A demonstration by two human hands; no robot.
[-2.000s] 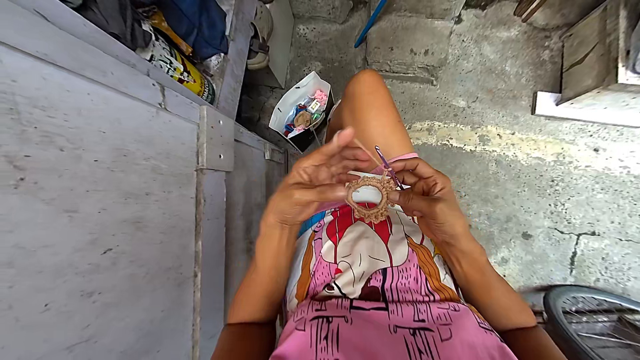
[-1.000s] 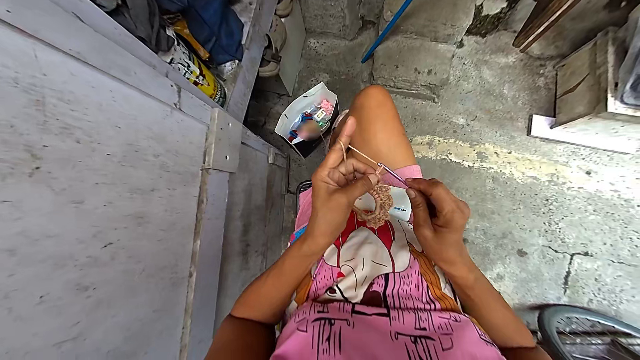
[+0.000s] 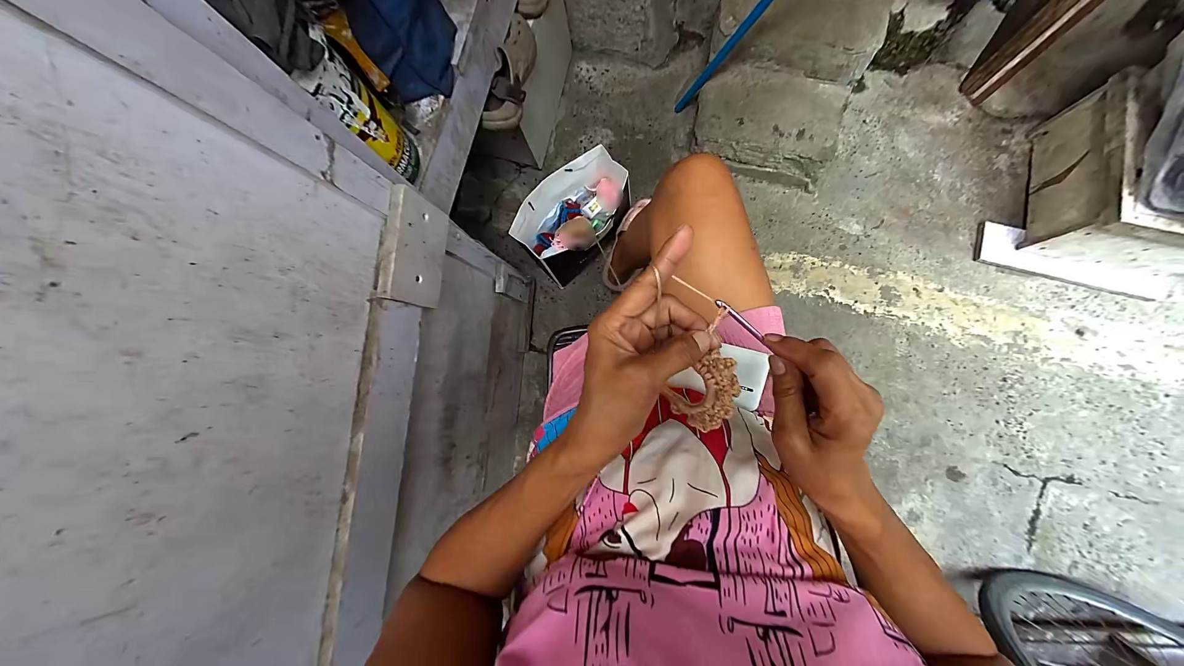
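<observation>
My left hand (image 3: 643,356) pinches a ring-shaped piece of tan crochet work (image 3: 714,393) between thumb and fingers, its index finger raised with tan yarn (image 3: 692,289) looped around it. From that finger the yarn runs taut to the tip of a purple metal crochet hook (image 3: 740,321). My right hand (image 3: 823,407) grips the hook's handle, just right of the crochet work. Behind the work, a white flat object (image 3: 754,377) lies on my lap, partly covered.
A white paper bag (image 3: 546,208) holding yarn and small items stands on the concrete floor beside my leg. At my left is a whitish wooden panel (image 3: 185,370); shoes (image 3: 509,79) sit beyond it. A wheel (image 3: 1073,620) is at lower right, a wooden box (image 3: 1078,176) at upper right.
Two seconds ago both hands were close together at the ring, which lay flatter and faced up. Now my left index finger points up with yarn stretched from it, and my right hand is farther from the ring.
</observation>
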